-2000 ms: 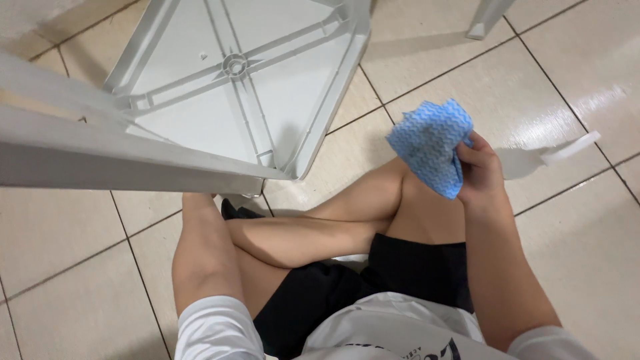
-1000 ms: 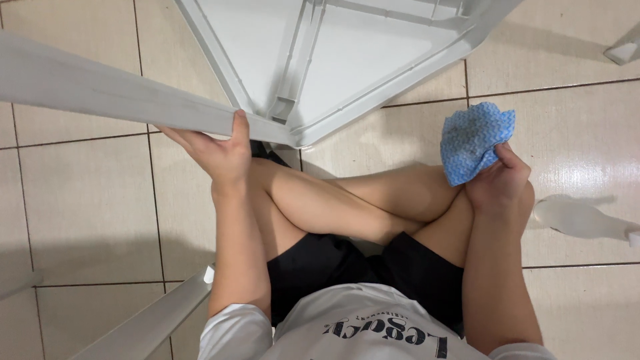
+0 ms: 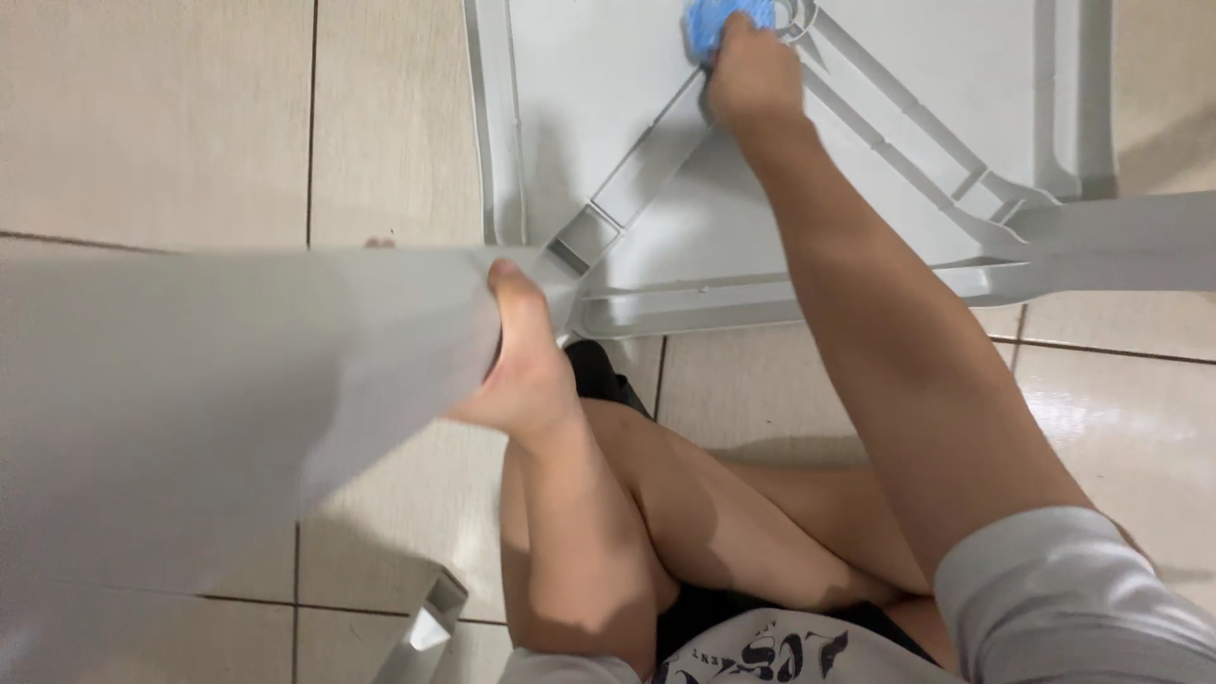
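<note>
An upturned light-grey plastic table (image 3: 608, 123) lies with its ribbed underside showing. Close to the camera, one of its legs (image 3: 237, 380) spans the left side. My left hand (image 3: 527, 351) grips that leg near the table's corner, thumb on top. My right hand (image 3: 755, 71) holds a blue patterned cleaning cloth (image 3: 708, 28) against the underside, beside the round centre hub at the top edge of the view. Part of the cloth is hidden by the fingers or cut off by the frame.
Another table leg (image 3: 1130, 242) extends to the right edge. At the lower left a separate grey leg end (image 3: 432, 608) points up from the tiled floor (image 3: 399, 541). My crossed legs are beneath my arms, and a dark shoe (image 3: 594, 370) is by the table corner.
My right hand has moved with the cloth from above my knee onto the table's underside near the hub. My left hand remains on the leg.
</note>
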